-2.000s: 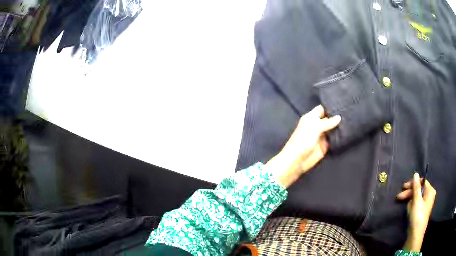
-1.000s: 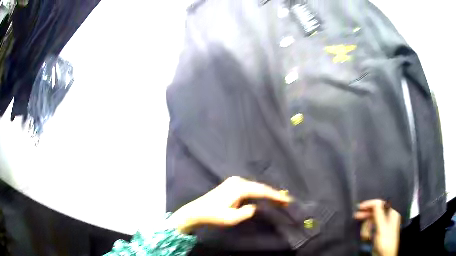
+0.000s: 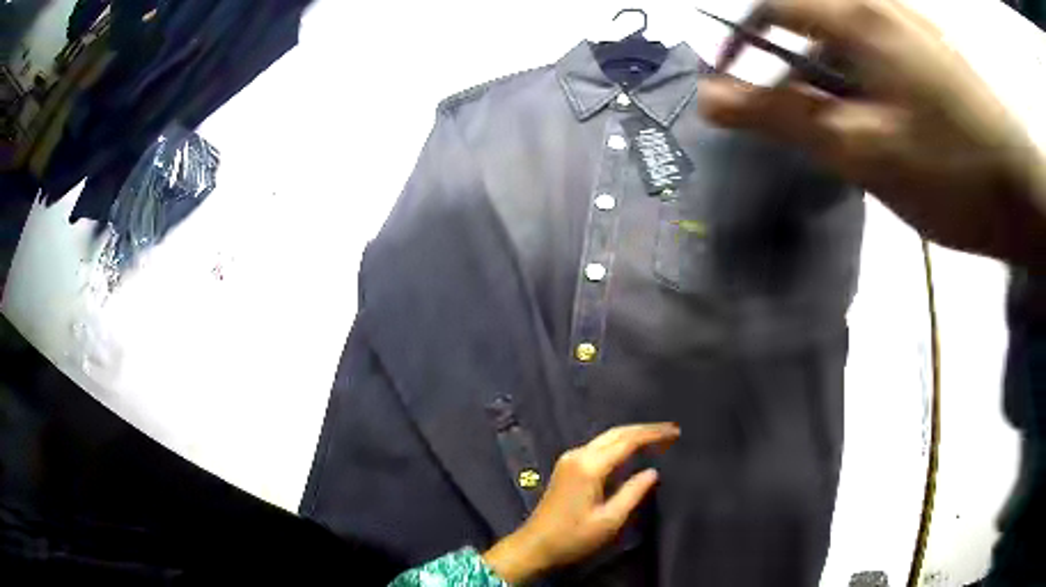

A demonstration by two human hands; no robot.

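A dark grey denim shirt (image 3: 459, 298) lies front up, with its collar (image 3: 590, 83) at the top, a dark hanger (image 3: 630, 23) in the neck and a black hang tag (image 3: 657, 158) below. Gold and glaring buttons run down the front placket (image 3: 592, 300). The left-side sleeve lies folded over the body, its cuff button (image 3: 529, 478) showing. My left hand (image 3: 591, 493) rests on the lower shirt, fingers apart, holding nothing. My right hand (image 3: 849, 103), large and blurred, is raised above the shirt's upper right and holds thin dark snips (image 3: 763, 44). It hides part of the collar and shoulder.
A white table (image 3: 275, 229) lies under the shirt. A crumpled clear plastic bag (image 3: 166, 189) sits at its left, beside dark garments (image 3: 172, 80) at upper left. A yellowish-brown strip (image 3: 930, 401) runs down the right side.
The view has shifted and now shows collar and hanger. My left hand has let go of the sleeve it held two seconds ago. My right hand has risen from the lower shirt to upper right.
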